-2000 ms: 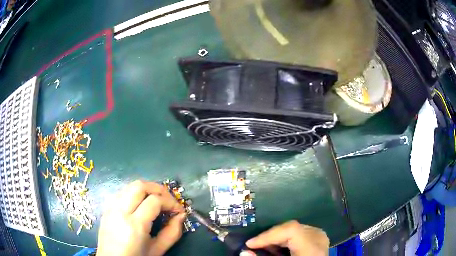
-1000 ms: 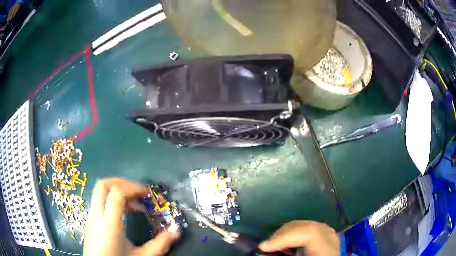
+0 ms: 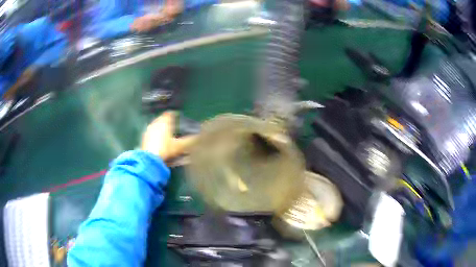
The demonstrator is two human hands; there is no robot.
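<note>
The frame is strongly blurred. My left hand (image 3: 163, 138), in a blue sleeve, is stretched forward at centre left. It is between a small dark object (image 3: 168, 86) and the yellowish fume hood (image 3: 242, 167). Its fingertips are smeared, so I cannot tell whether it holds anything. My right hand, the soldering iron and the circuit boards are out of view. A few orange flex parts (image 3: 61, 250) show at the lower left edge, partly hidden by my sleeve.
The black fan (image 3: 224, 232) is at the bottom centre, with the cream tub (image 3: 326, 198) right of the hood. A grey ribbed hose (image 3: 279, 57) rises behind. A white tray (image 3: 27, 229) is lower left. Other workers' blue sleeves (image 3: 36, 44) show at upper left.
The view has swung up and forward. My left hand has left the board it held and reached forward beside the hood. My right hand and the iron have gone out of view.
</note>
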